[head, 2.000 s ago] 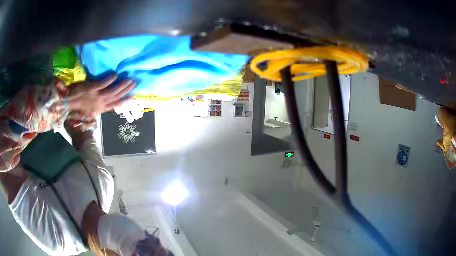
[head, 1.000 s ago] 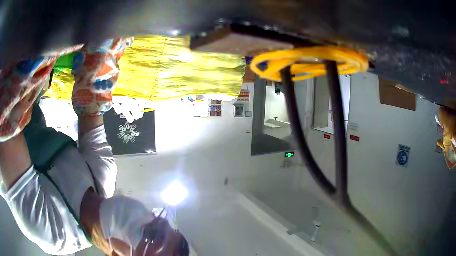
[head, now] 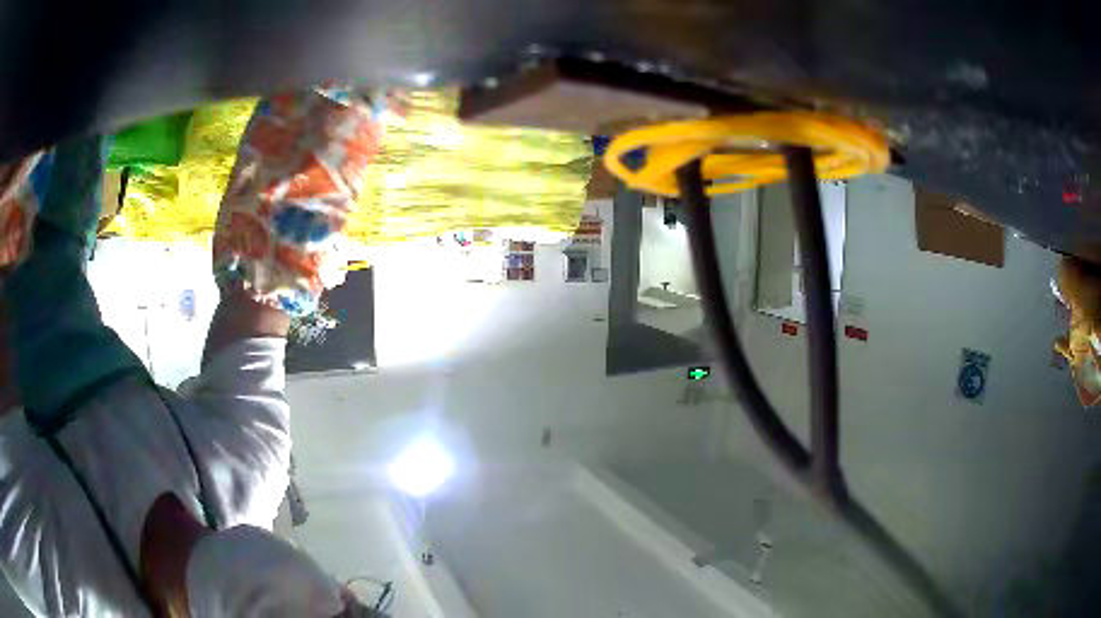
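Observation:
The picture is upside down. A thin dark metal rod with two prongs (head: 825, 302) stands at the table edge. A coil of yellow rubber bands or cord (head: 737, 130) rings its base, beside a flat brown block (head: 561, 101). Two arms in patterned sleeve covers (head: 296, 199) show at the left, with white sleeves and a green apron. Their hands are hidden behind the dark edge or cut off. Whether these arms are mine I cannot tell. I see neither my left hand nor my right hand for certain.
A yellow crinkled sheet or sack (head: 483, 181) lies behind the raised sleeve, with a green piece (head: 151, 143) beside it. The dark, blurred table surface (head: 676, 42) crosses the top. A white wall (head: 483, 350) and a bright lamp (head: 423, 467) are behind.
The blue cloth and bare hand seen two seconds ago are gone from view. Since one second ago the raised patterned sleeve has moved right, and the other has moved to the left rim.

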